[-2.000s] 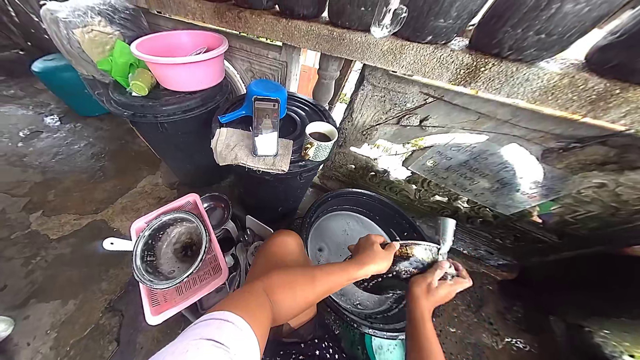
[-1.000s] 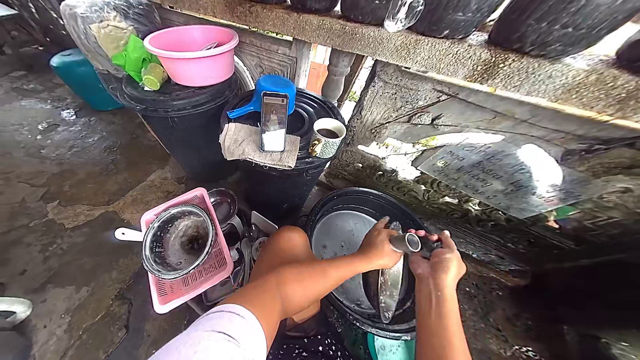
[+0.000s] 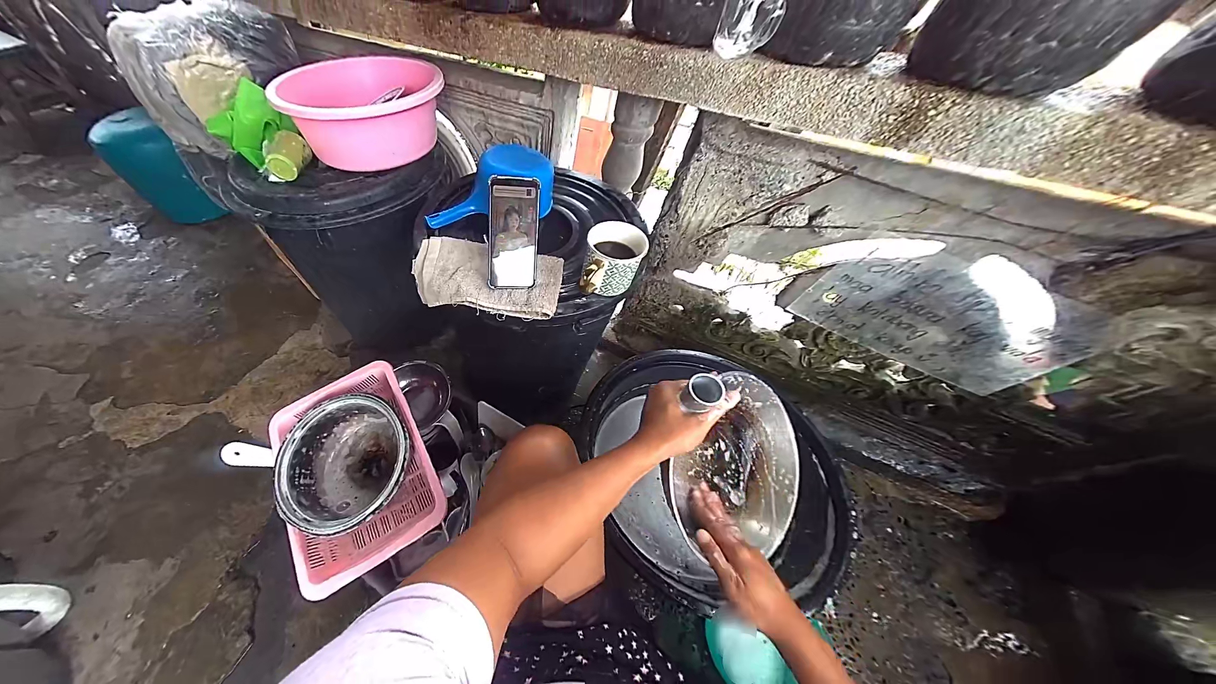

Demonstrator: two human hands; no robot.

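My left hand [image 3: 679, 418] grips the tubular metal handle [image 3: 703, 391] of a metal pan [image 3: 774, 446], which is tilted over a black basin [image 3: 831, 570]. Dark residue and small light bits lie on the pan's inner surface. My right hand [image 3: 736, 560], fingers extended, is at the pan's lower inner side, slightly blurred, and holds nothing that I can see. Under the pan, a wide grey metal vessel [image 3: 632, 513] sits in the basin. Below my right wrist part of a green container [image 3: 746, 651] shows.
At the left, a pink basket [image 3: 318, 570] holds a pot [image 3: 342, 465] beside several dishes. Behind stand lidded black bins [image 3: 351, 275] bearing a pink basin [image 3: 356, 114], a blue dipper [image 3: 513, 171], a phone [image 3: 513, 237], a cloth [image 3: 442, 271] and a mug [image 3: 617, 256]. A concrete wall [image 3: 750, 180] borders the right.
The pan has turned from a narrow edge-on view so that its inside shows. My right hand has moved from the handle area down to the pan's lower inner side.
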